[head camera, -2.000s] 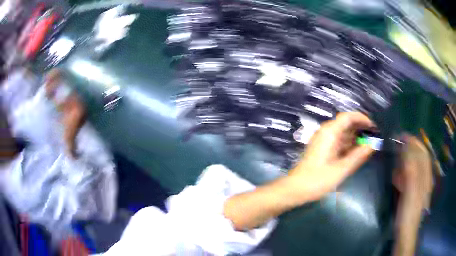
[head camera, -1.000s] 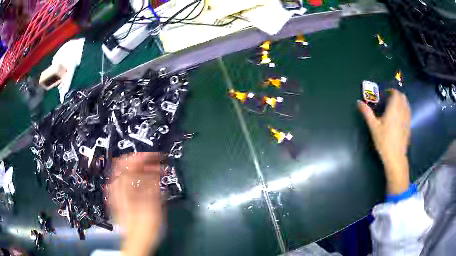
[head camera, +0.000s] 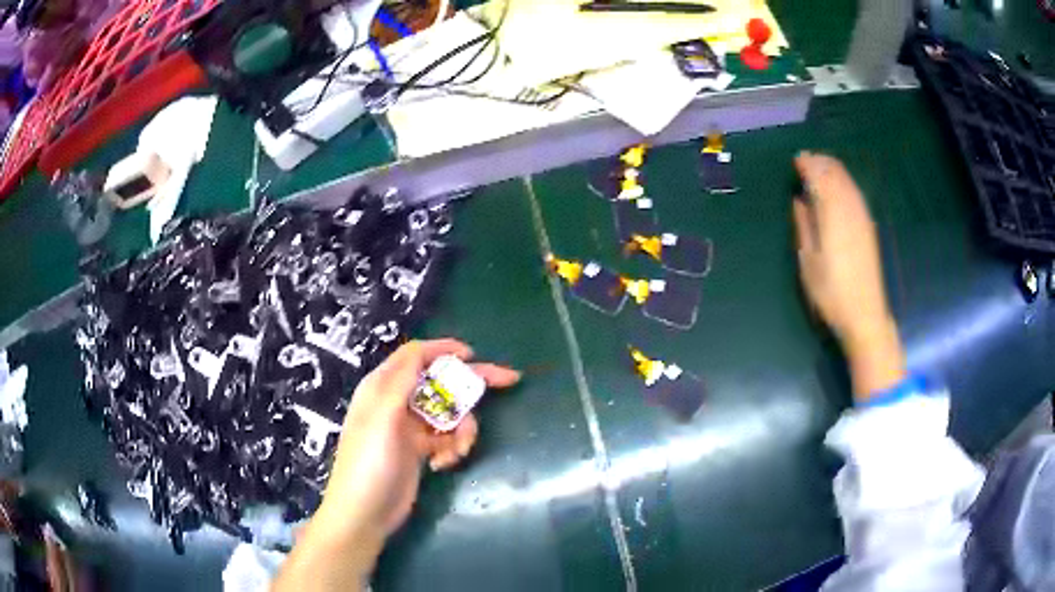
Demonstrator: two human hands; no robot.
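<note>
My left hand (head camera: 399, 422) holds an open smartwatch housing (head camera: 447, 392) between thumb and fingers, over the right edge of the clip pile. Its white, yellow and gold inner parts face up. My right hand (head camera: 841, 237), with a blue wristband (head camera: 893, 390), is over the green surface at the right, fingers pointing away from me. Whether it holds anything small I cannot tell. Several display screens (head camera: 672, 302) lie between the hands, thin dark squares with orange-gold ribbons and small white patches. One lies nearest me (head camera: 678, 391).
A large pile of spring clips (head camera: 220, 359) lies at left. A grey rail (head camera: 486, 168) runs along the far side. Beyond it are a white box with black cables (head camera: 312, 116), yellow sheets (head camera: 526, 69) and a red basket (head camera: 122, 110). A black tray (head camera: 1001, 174) is at far right.
The view has shifted and sharpened. The housing was by my right hand a second ago and is now in my left hand. My right hand has moved left and farther away.
</note>
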